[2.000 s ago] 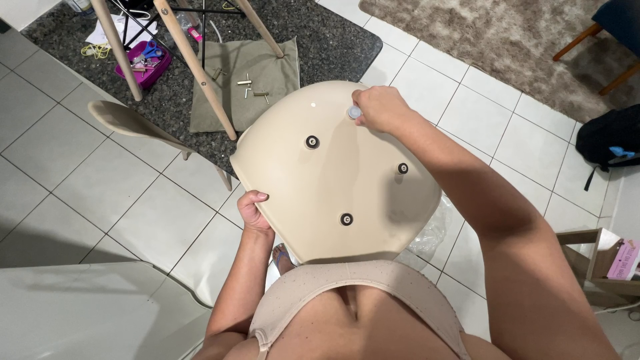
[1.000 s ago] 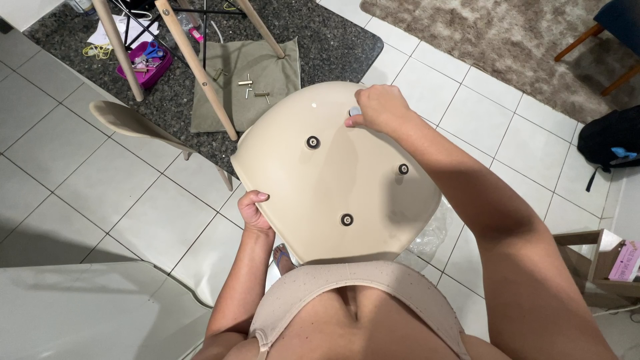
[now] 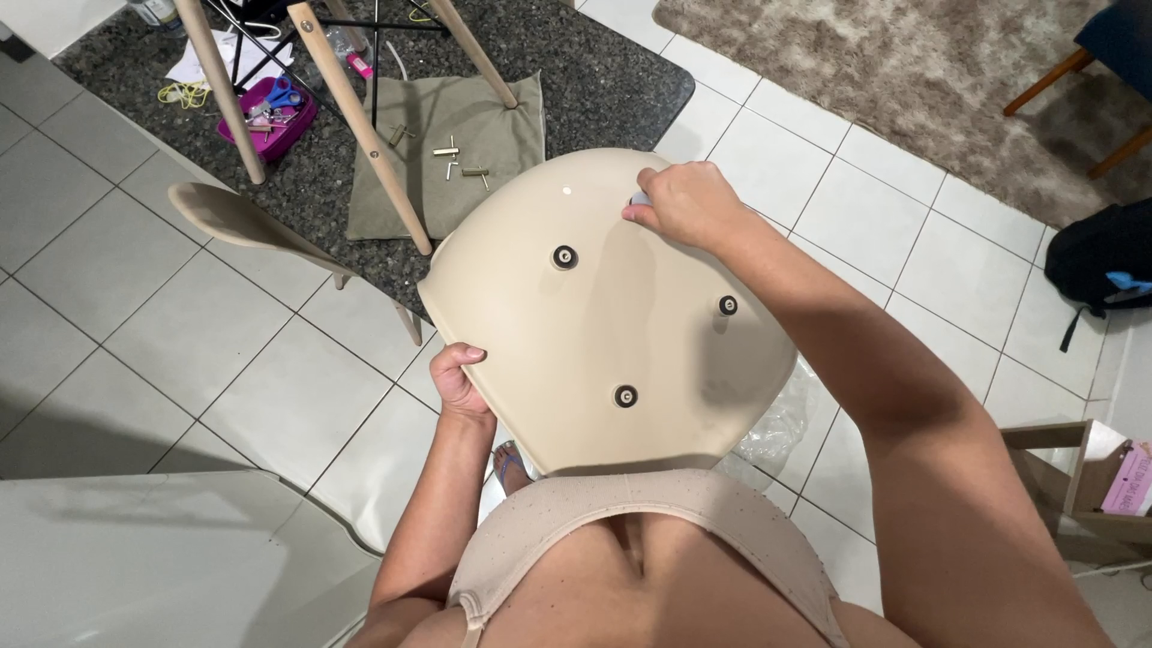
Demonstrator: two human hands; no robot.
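Note:
A beige plastic chair seat shell [image 3: 621, 342] is held underside up in front of my body. My left hand [image 3: 461, 378] grips its left edge, thumb on the underside. At the upper right of the shell my right hand [image 3: 682, 202] pinches a small greyish piece [image 3: 640, 200], mostly hidden by the fingers, against the surface. Three mounts with black rings show on the underside: an upper left one [image 3: 565, 257], a right one [image 3: 728, 306] and a lower one [image 3: 625, 396]. Whether a fourth mount lies beneath my right hand, I cannot tell.
A granite countertop [image 3: 621, 94] carries an upturned wooden-legged chair base [image 3: 360, 135], a grey-green cloth [image 3: 396, 202] with metal fasteners and hex keys, and a purple tray [image 3: 292, 135] with blue scissors. Another chair [image 3: 243, 216] stands left. Clear plastic [image 3: 783, 418] lies on the floor.
My right hand has shifted slightly and its fingers have turned around the small greyish piece, which shows less than two seconds ago. The left hand and the seat shell have stayed in place.

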